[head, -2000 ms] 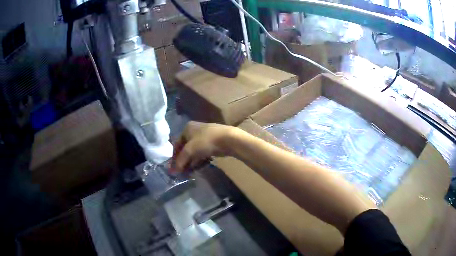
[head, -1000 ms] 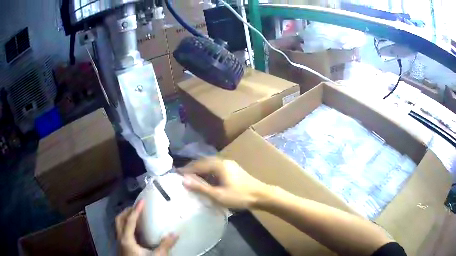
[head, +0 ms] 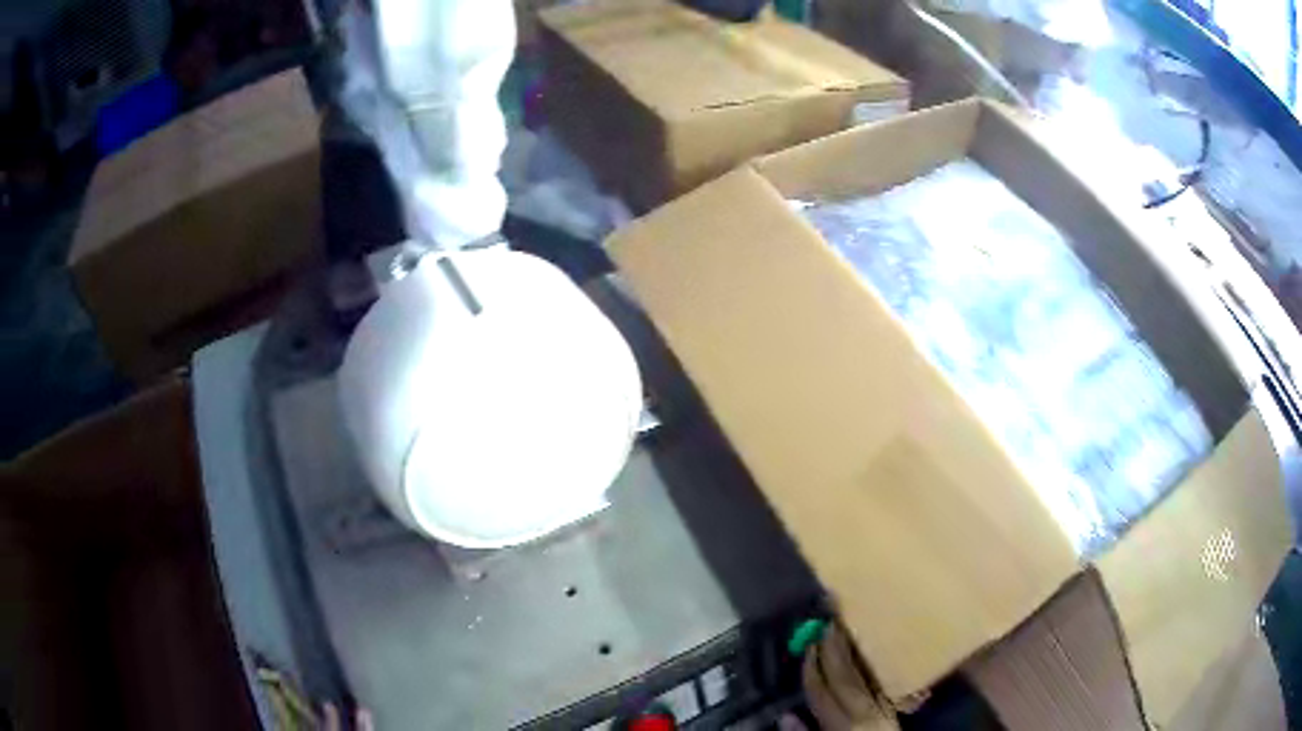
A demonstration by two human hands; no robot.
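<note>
A white round plastic container (head: pixel 493 414) with a short dark slot sits over the fixture on the grey machine base plate (head: pixel 528 643). The film-wrapped welding horn (head: pixel 443 129) comes down to its top edge; contact is hard to tell. My right hand (head: pixel 840 683) is dim and cut off at the bottom, beside the green start button (head: pixel 807 638). Only fingertips of my left hand (head: pixel 346 718) show at the bottom edge, near yellow-orange tool handles (head: pixel 286 693). Neither hand touches the container. The red stop button (head: pixel 651 723) shows between the hands.
An open carton (head: pixel 843 414) of shiny clear parts (head: pixel 1028 329) stands close on the right. A deep brown carton (head: pixel 100 571) is at the lower left. Closed cartons stand behind left (head: pixel 200 214) and behind the machine (head: pixel 714 86).
The view has tipped down. Both hands have let go of the white container and moved down to the machine's front edge. The container, absent two seconds ago, stands under the horn.
</note>
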